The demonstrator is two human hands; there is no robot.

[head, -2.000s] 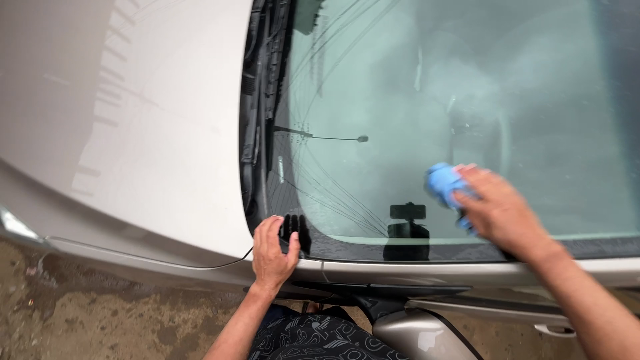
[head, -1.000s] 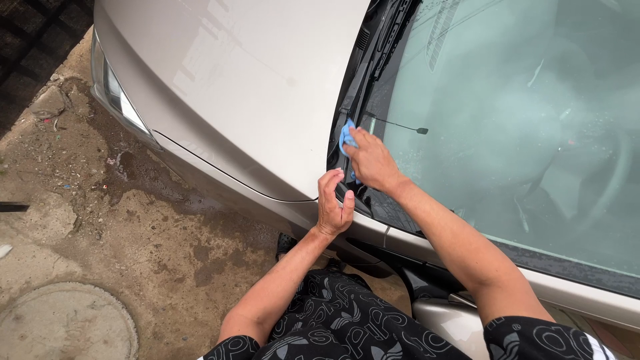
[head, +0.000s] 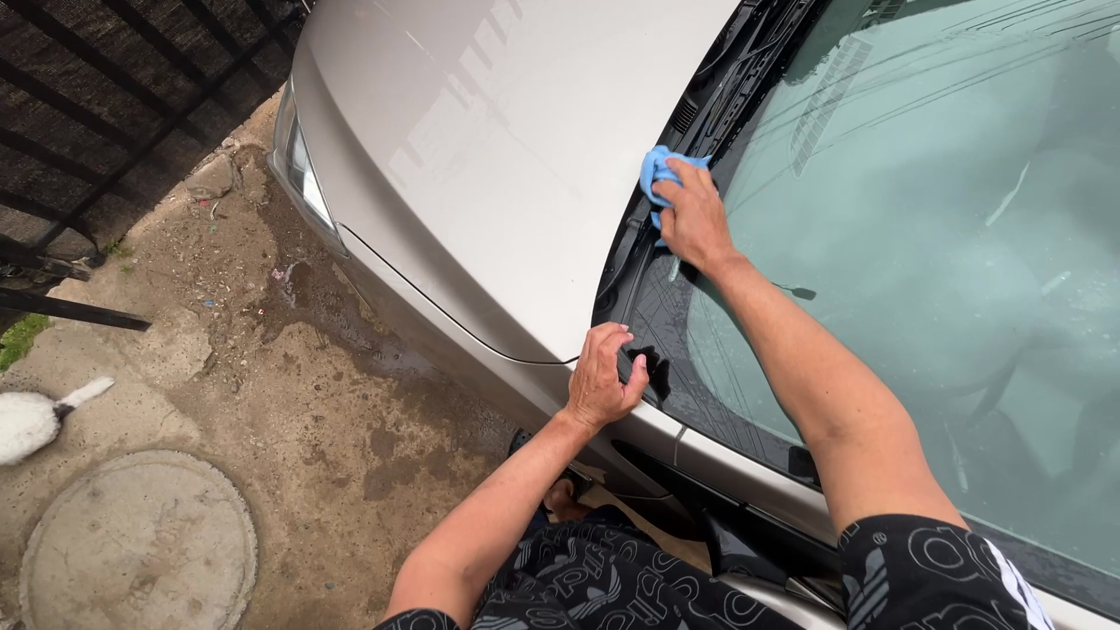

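Note:
In the head view my right hand (head: 696,219) grips a crumpled blue cloth (head: 662,175) over the black cowl trim (head: 634,262), between the car's silver hood (head: 490,175) and its windshield (head: 919,262). Part of the cloth lies hidden under the fingers. My left hand (head: 605,376) holds nothing; its fingers are curved and apart at the lower corner of the windshield, by the rear edge of the hood and the fender. Reflections of overhead wires cross the glass.
A side mirror (head: 770,604) juts out low beside my body. Left of the car lie damp, uneven ground and a round concrete cover (head: 138,547). A white animal (head: 31,424) is at the left edge, below a dark metal fence (head: 114,96).
My right hand went with the blue cloth from the windshield glass to the cowl trim, then farther up along it. My left hand stayed near the windshield corner. The view shifted toward the car's front.

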